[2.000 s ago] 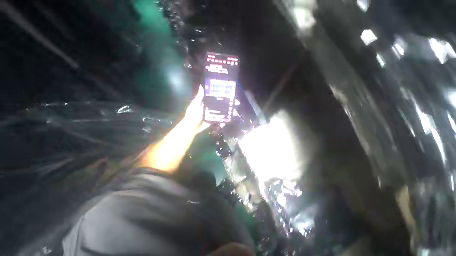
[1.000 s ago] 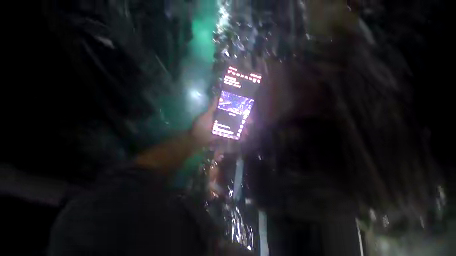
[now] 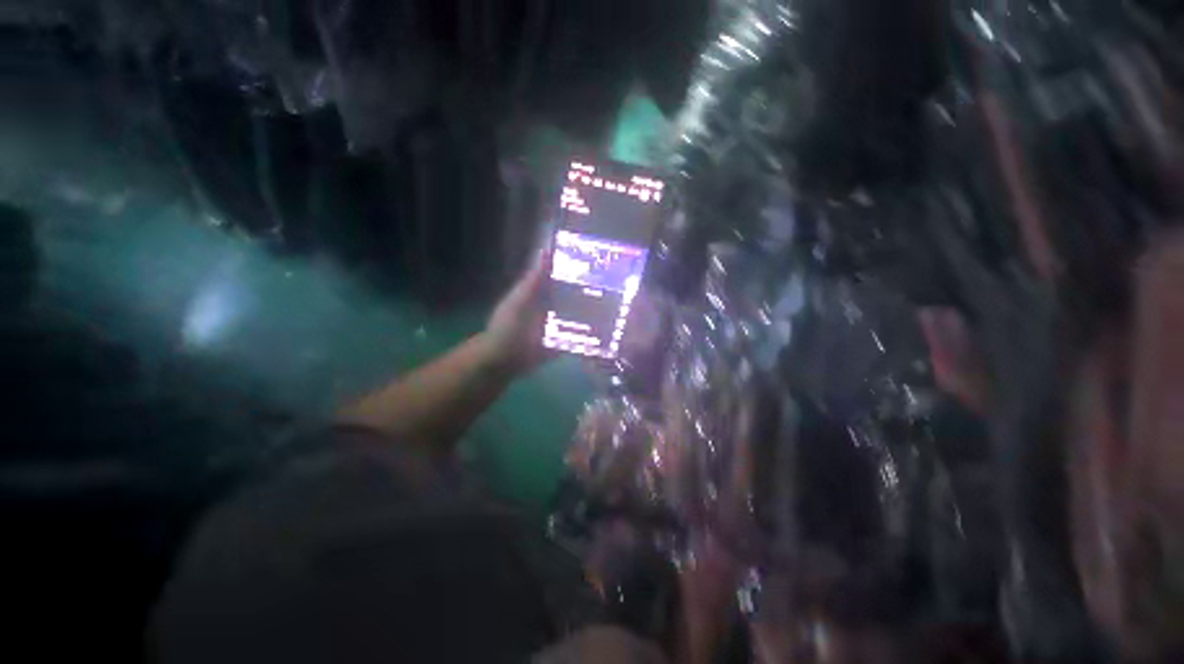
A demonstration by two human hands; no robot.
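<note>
My left hand (image 3: 519, 318) reaches up from the lower left, around the lower left edge of an upright smartphone (image 3: 600, 260). The phone's lit screen faces me and shows a purple-blue block between lines of text. Glossy film-covered garments (image 3: 740, 337) hang just behind and right of the phone, blurred. A blurred pinkish shape (image 3: 954, 357) at the right may be my right hand, but its fingers and any hold are not clear. Another dim skin-toned patch (image 3: 597, 646) is cut off by the bottom edge.
Dark hanging garments (image 3: 429, 143) line the upper left. The green floor (image 3: 299, 311) runs between the rows from the left to below the phone, with a light reflection on it. More blurred, reddish-brown garments (image 3: 1117, 480) stand at the far right. The picture is dark and blurred.
The view has turned: the green floor now stretches across the left, and glossy garments fill the right. The bright white patch from two seconds ago is out of view. My left hand still holds the phone.
</note>
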